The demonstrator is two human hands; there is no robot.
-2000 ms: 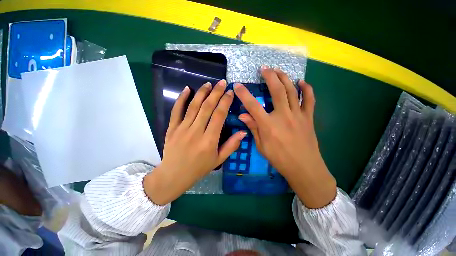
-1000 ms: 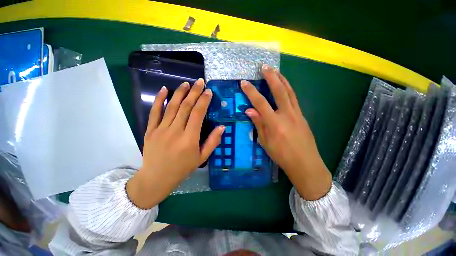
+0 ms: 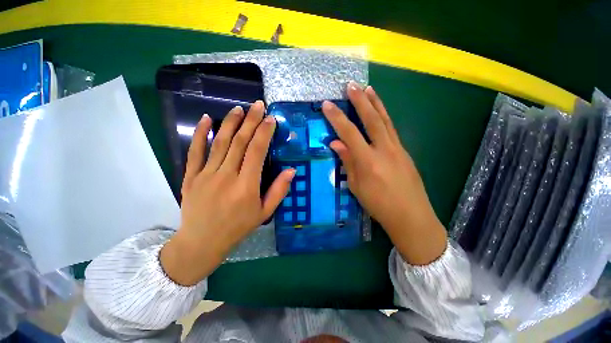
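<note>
The opened device lies flat, with blue die-cut film [image 3: 313, 238] over its inside; pale squares and a pale centre show through. The glossy black cover panel [image 3: 175, 100] lies just left of it. Both rest on a silvery bubble bag [image 3: 315, 70]. My left hand [image 3: 224, 171] lies flat across the cover panel, fingertips at the film's upper left edge and thumb on its left side. My right hand [image 3: 382, 167] rests on the film's upper right part, fingers spread. Both hands are bare and grip nothing; they hide parts of the panel and film.
A large white sheet [image 3: 87, 174] lies at left, partly over a blue film stack [image 3: 20, 77]. A clear plastic bag [image 3: 74, 80] shows behind it. Several silvery bubble bags [image 3: 529, 194] lean upright at right. Yellow tape [image 3: 402, 50] edges the green mat [image 3: 429, 120] at the far side.
The view has shifted, so the bench things sit further left in the picture. My right hand has moved off the film's middle toward its right edge, showing more film. My left hand stays on the panel.
</note>
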